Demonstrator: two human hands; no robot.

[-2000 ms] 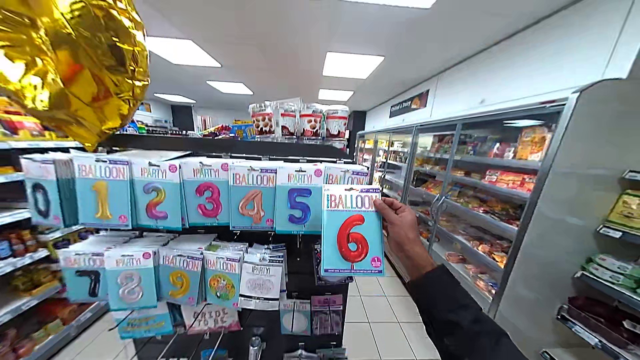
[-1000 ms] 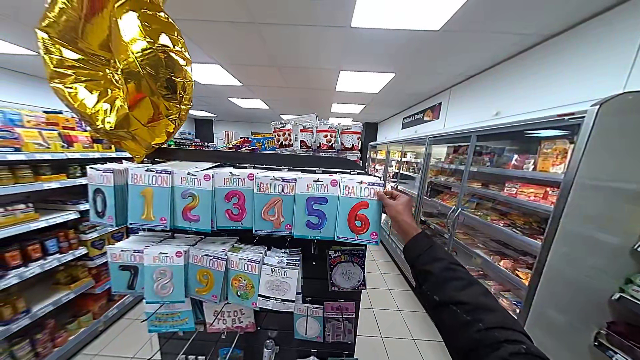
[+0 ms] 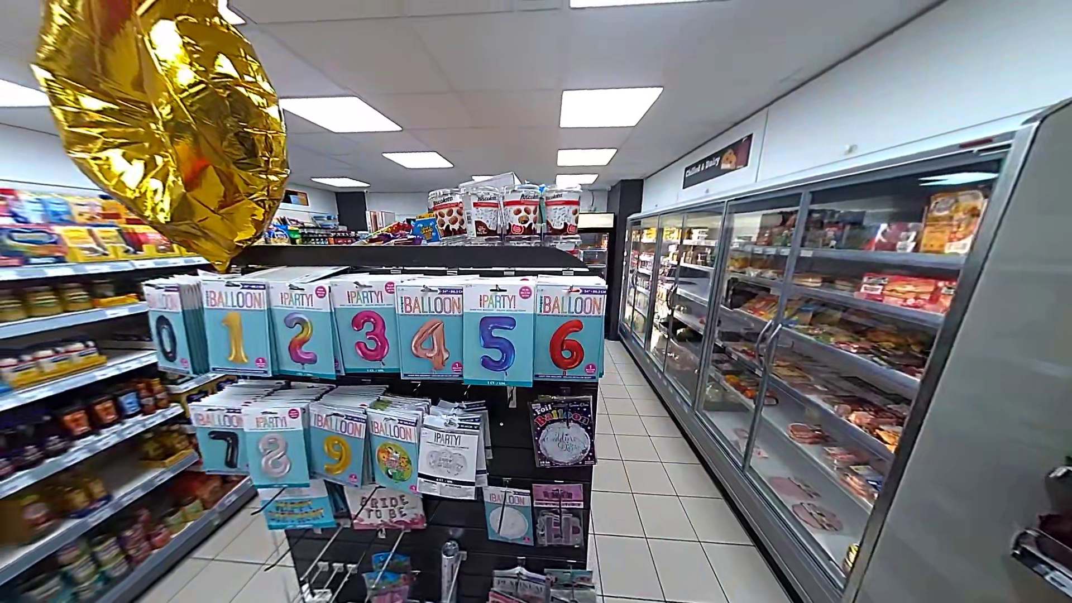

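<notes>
Neither of my hands shows in the current head view. Ahead, packs of foil number balloons hang on a black display stand in two rows. The upper row runs from the 0 balloon pack (image 3: 174,325) at its left end to the red 6 balloon pack (image 3: 569,328) at its right end, beside the blue 5 balloon pack (image 3: 499,332). Below hang the 7 balloon pack (image 3: 220,439), the silver 8 balloon pack (image 3: 276,445) and the 9 balloon pack (image 3: 338,444). A gold foil balloon (image 3: 172,126) floats at the upper left.
Glass-door refrigerated cabinets (image 3: 754,360) line the right side along a tiled floor aisle (image 3: 649,469). Shelves of jars and packets (image 3: 75,377) stand at the left. Patterned tubs (image 3: 521,209) sit on top of the stand. Bare metal hooks (image 3: 322,553) jut out low down.
My right hand, at the red 6 balloon pack one second ago, has let go and left the view. The pack, held out in front two seconds ago, hangs at the row's right end.
</notes>
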